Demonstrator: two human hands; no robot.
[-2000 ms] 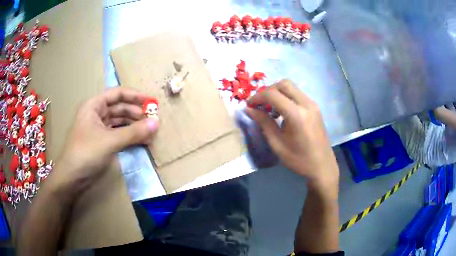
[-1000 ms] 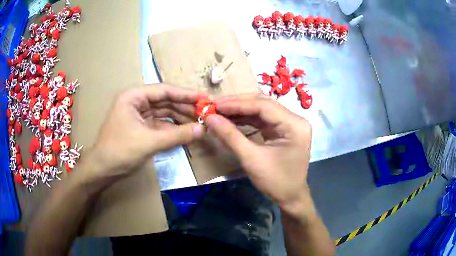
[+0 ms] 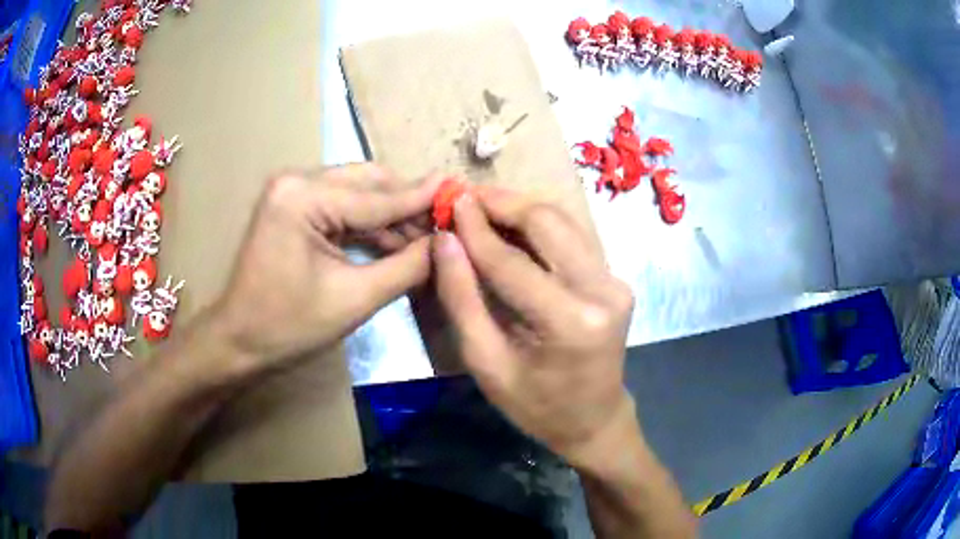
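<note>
My left hand [image 3: 326, 263] pinches a small red-headed doll figurine [image 3: 447, 203] between thumb and fingers above the near part of the small cardboard pad [image 3: 421, 79]. My right hand [image 3: 537, 305] grips the red head from the other side, fingertips meeting those of my left hand. The fingers hide the figurine's face and body, and a separate hair piece cannot be told from the head. Loose red hair pieces [image 3: 626, 166] lie on the bare metal at right. A whitish glue pot [image 3: 488, 140] with a thin stick [image 3: 514, 124] stands on the pad among dark stains.
A loose pile of figurines [image 3: 100, 174] covers the left of a large cardboard sheet [image 3: 242, 84]. A row of figurines [image 3: 663, 51] lies at the far side of the metal. A grey panel [image 3: 884, 147] is at right, with a blue bin [image 3: 842, 342] below on the floor.
My right hand has left the hair pieces and met my left hand at the figurine's head. One hair piece now lies apart from the cluster. The view has shifted, moving the table things rightward.
</note>
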